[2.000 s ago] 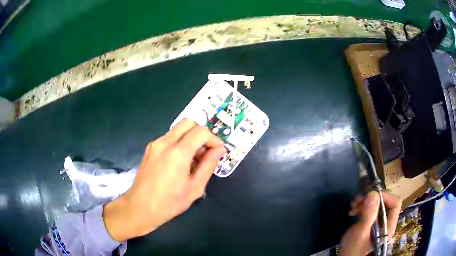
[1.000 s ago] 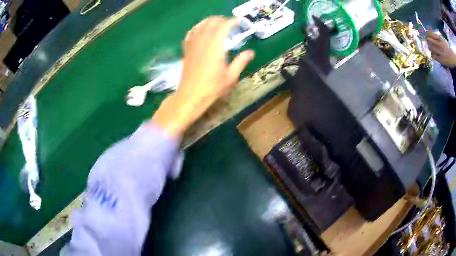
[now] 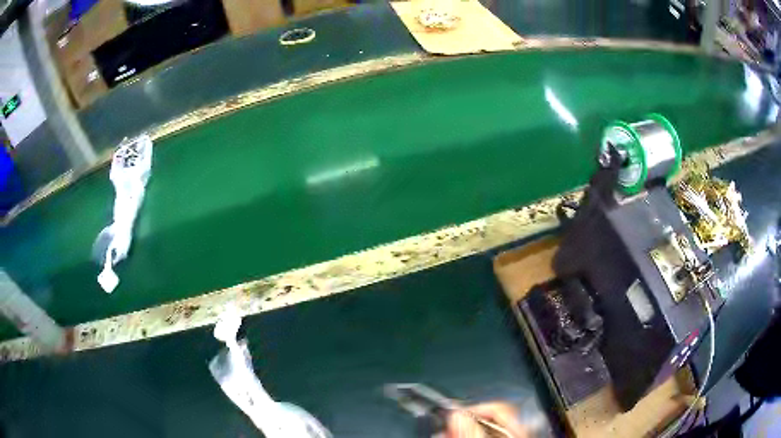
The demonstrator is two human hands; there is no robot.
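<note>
My right hand is at the bottom edge, blurred and partly cut off. It is closed around the soldering iron, whose tip end points left over the dark green bench. To its left lies a white cord in a clear plastic bag. The white plug at its far end touches the cream rail. The cord's near end runs out of the bottom edge, so any housing there is hidden. My left hand is out of the picture.
Another bagged cord lies on the left of the green conveyor belt. At right, a black unit in a brown tray carries a solder spool and a gold brass pile. Cream rail crosses between.
The view has turned left and shows more of the belt. My left hand, earlier over the belt beside a bagged cord and housing, has left the picture. My right hand with the iron has come into view.
</note>
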